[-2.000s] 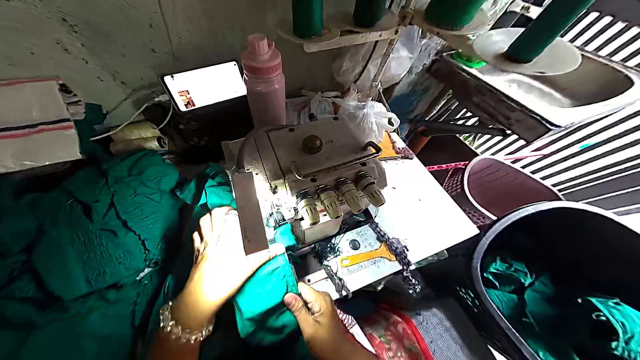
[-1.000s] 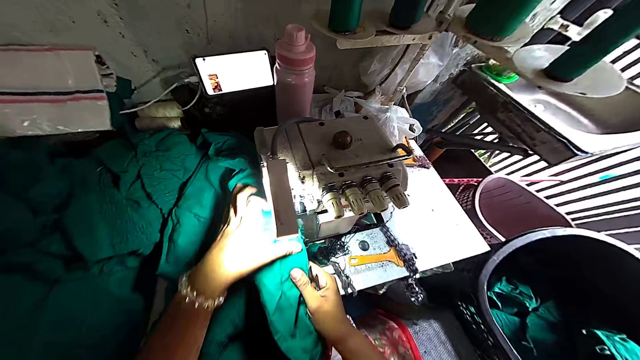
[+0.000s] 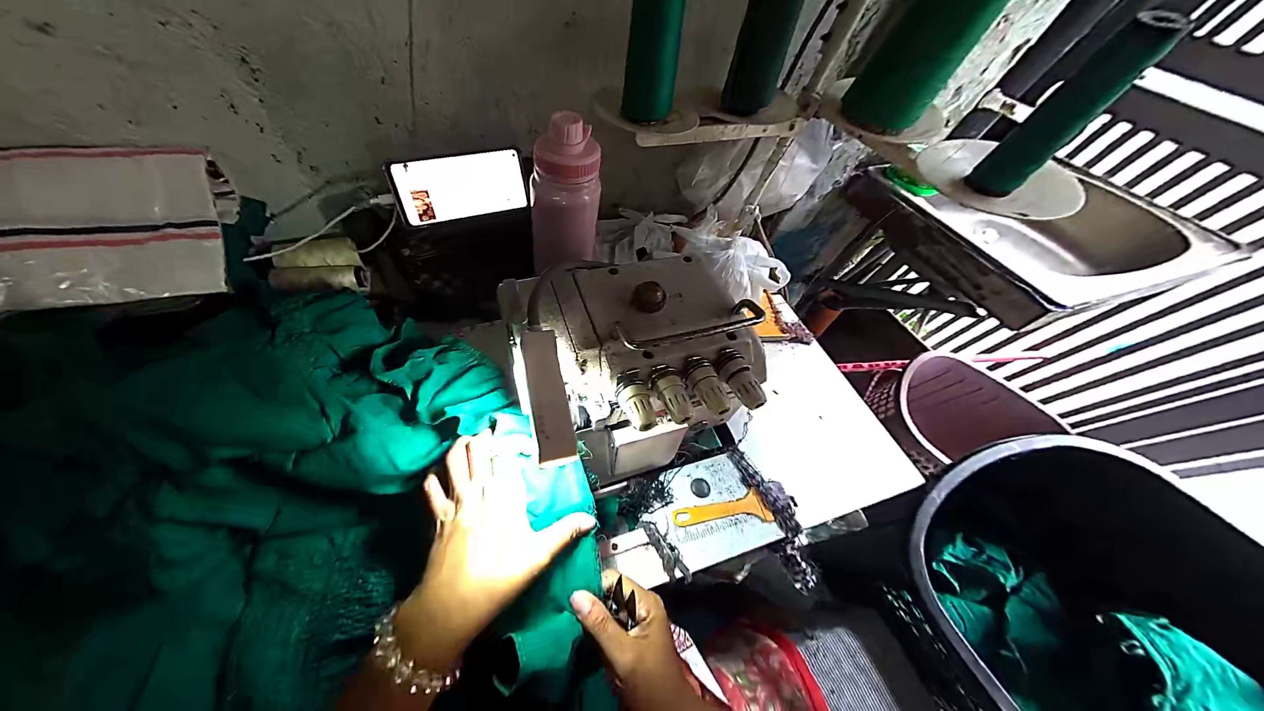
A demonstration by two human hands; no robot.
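Note:
An overlock sewing machine (image 3: 642, 316) with several tension knobs stands on a white table. Green fabric (image 3: 558, 583) runs from beside the machine's needle area down toward me and joins a large heap at the left. My left hand (image 3: 489, 548), with a beaded bracelet on its wrist, lies spread on the fabric just left of the machine, fingers apart. At the fabric's right edge, my right hand (image 3: 632, 632) pinches the cloth with its thumb; small dark metal thread snips (image 3: 622, 600) show in its curled fingers. The needle is hidden behind the machine's light.
An orange-handled tool (image 3: 726, 508) and dark thread scraps lie on the table (image 3: 839, 444). Behind the machine stand a pink bottle (image 3: 566, 197) and a lit phone (image 3: 459, 188). Green thread cones (image 3: 652, 59) hang over the back. A black basket (image 3: 928, 553) holding green cloth stands at right, below a sink (image 3: 1116, 237).
The cloth heap on the left has spread toward the machine since the earliest frame. Both hands remain at the fabric beside the machine.

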